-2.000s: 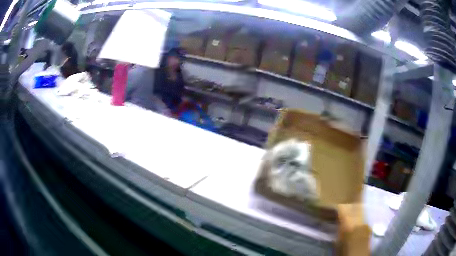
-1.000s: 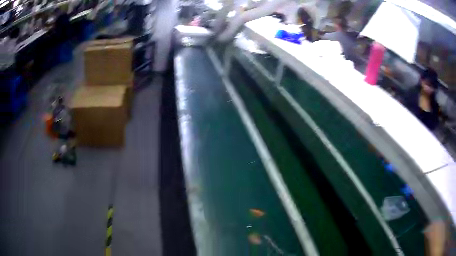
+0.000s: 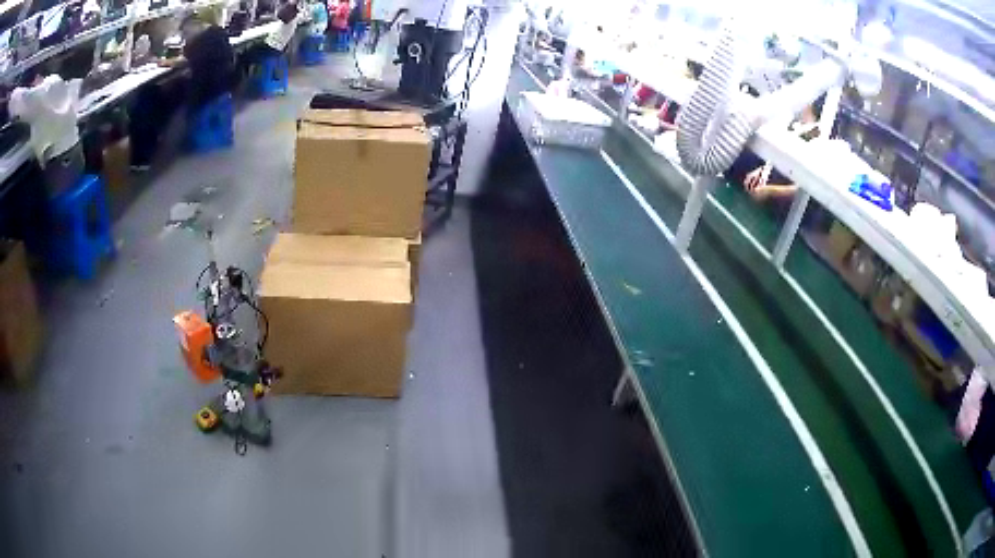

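Observation:
Neither of my hands is in view. Nearest in front of me on the right runs a long green-topped conveyor bench (image 3: 655, 327) with pale rails along it. A white basket or tray (image 3: 564, 118) stands on its far end. To the left, two closed brown cartons are stacked on the floor, the upper carton (image 3: 360, 180) on the lower carton (image 3: 335, 343). Beside them stands a small machine (image 3: 235, 365) with cables and an orange box (image 3: 196, 346) attached or next to it.
Seated people and blue stools (image 3: 85, 226) line a bench on the left. A brown carton (image 3: 16, 316) is at the left edge. A raised white shelf (image 3: 906, 234) and a ribbed hose (image 3: 709, 104) are on the right. Another person's hand (image 3: 767, 187) shows under the shelf.
My view has swung left and away from the white shelf with the open carton, toward the aisle. The stacked cartons and machine now show larger and more central. The hand-like shape at the lower right is gone.

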